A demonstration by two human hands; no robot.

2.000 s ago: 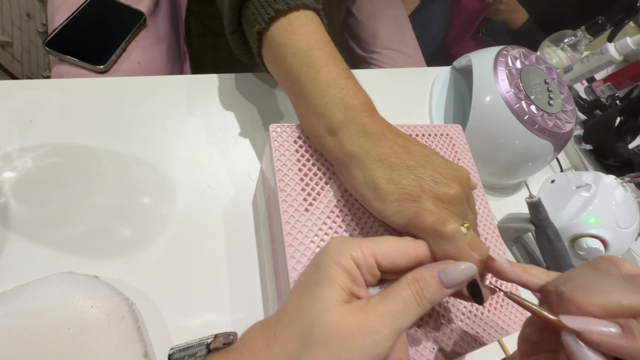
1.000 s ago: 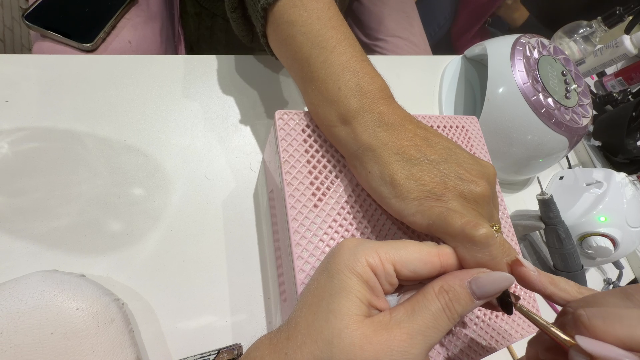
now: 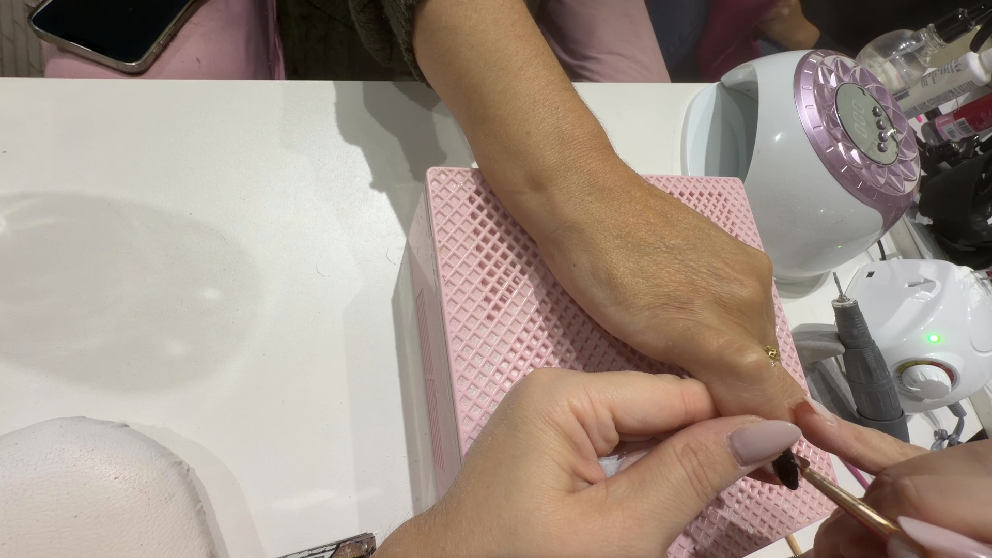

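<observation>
Another person's hand, with a thin gold ring, rests palm down on a pink lattice-topped box. My left hand grips a finger of that hand between thumb and fingers; a bit of white material shows inside my grip. The finger's nail is dark and glossy. From the lower right, my right hand holds a thin gold-handled brush, its tip at the dark nail. One extended finger of my right hand touches the other person's hand.
A white and purple nail lamp stands behind the box. Right of it are a nail drill handpiece, its white control unit and several bottles. A pale cushion lies lower left, a smartphone upper left.
My left hand keeps its hold on the finger, and the brush stays in my right hand by the dark nail. The view has shifted somewhat.
</observation>
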